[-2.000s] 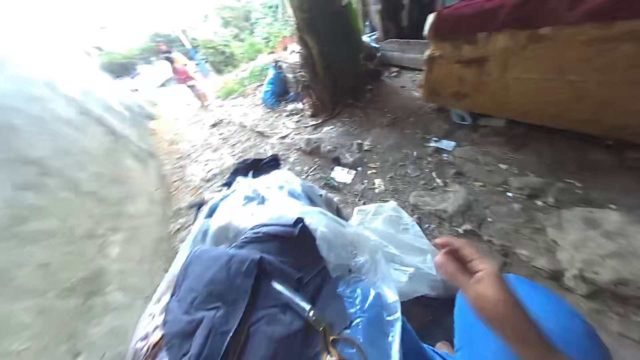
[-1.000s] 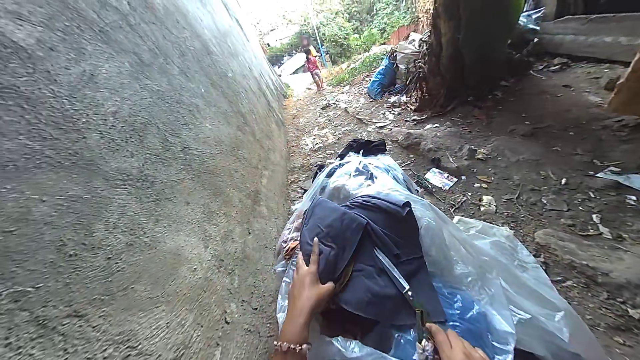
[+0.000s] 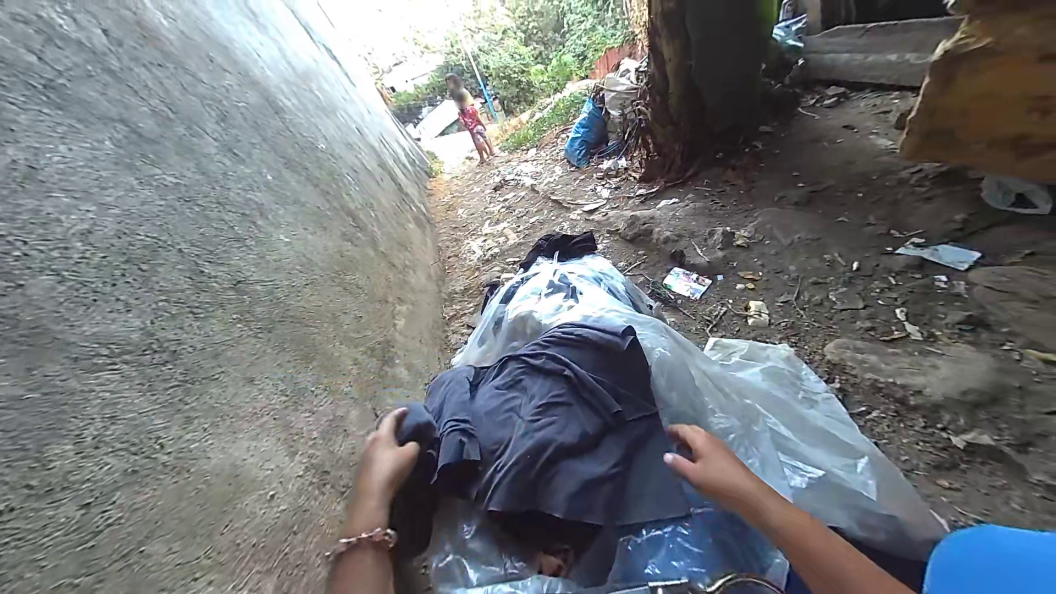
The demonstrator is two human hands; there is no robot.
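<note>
A dark navy garment lies spread over clear plastic sheeting. At its left side my left hand, with a beaded bracelet on the wrist, grips a bunched fold of dark cloth. My right hand is at the garment's right edge, thumb and finger close together; whether cloth is pinched between them cannot be told. The scissors show only in part at the bottom edge, below the cloth, with no hand on them. Blue plastic shows under the garment's lower edge.
A rough concrete wall rises close on the left. Stony ground with litter lies to the right. Further off are a tree trunk, a blue sack and a person standing on the path. A worn brown slab juts in at upper right.
The scissors lay across the garment a second ago with my right hand at their handles; now they are at the bottom edge and that hand is at the cloth's edge. The garment is spread wider.
</note>
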